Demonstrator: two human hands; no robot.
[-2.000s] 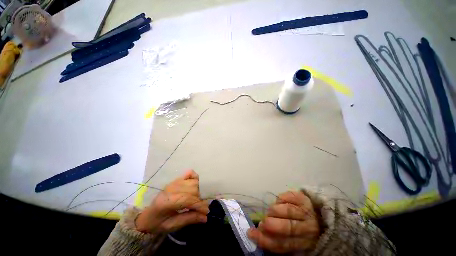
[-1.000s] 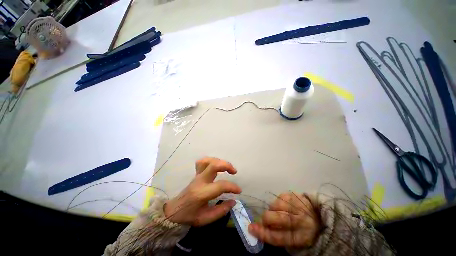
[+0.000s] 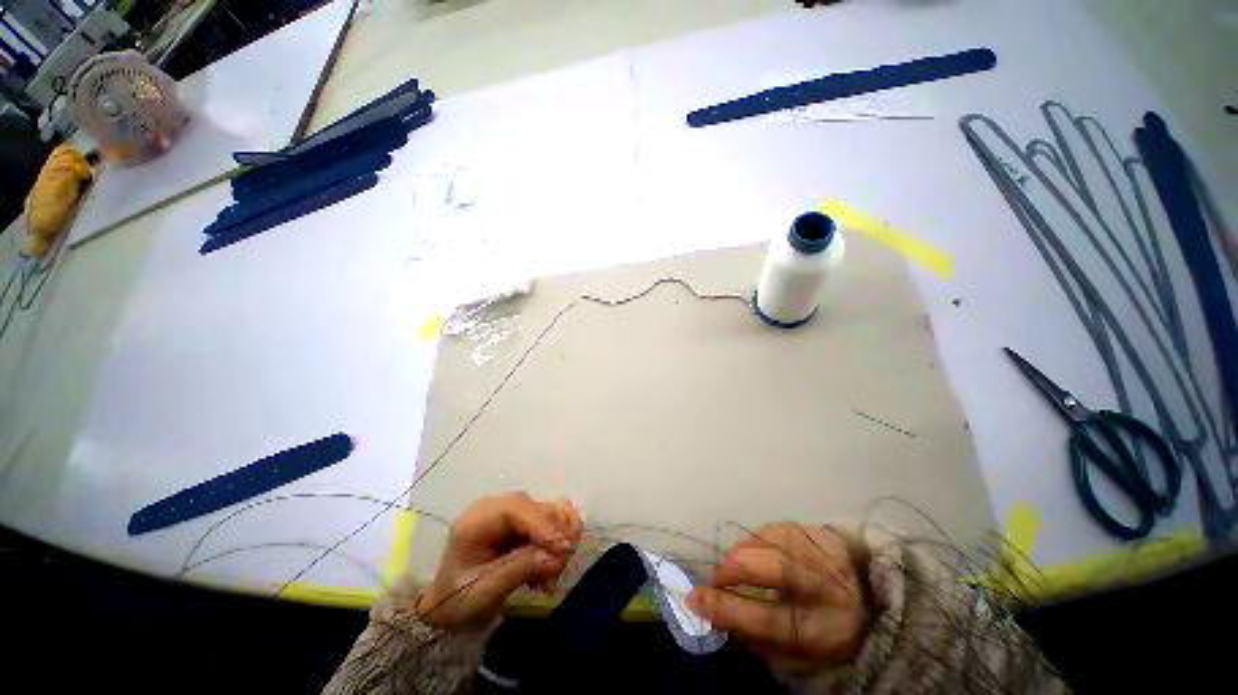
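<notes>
The navy strap is bent over at the near edge of the board. Its rounded end shows a white backing inside a grey-blue border. My right hand pinches this end between thumb and fingers. My left hand is just left of the strap, above the board's near edge, with thumb and fingertips together; whether it holds a needle or thread is too small to tell. Fine dark threads curve along the near edge and over both sleeves.
A white thread cone stands on the beige-grey board, its tail running left. Dark-handled scissors and grey-blue loops lie right. Navy straps are stacked far left, with single ones left and top. A small fan stands top left.
My left hand was spread open over the strap a second ago; it has moved left and down, its fingertips now together. The strap end is more bent, with more navy showing. My right hand still holds it.
</notes>
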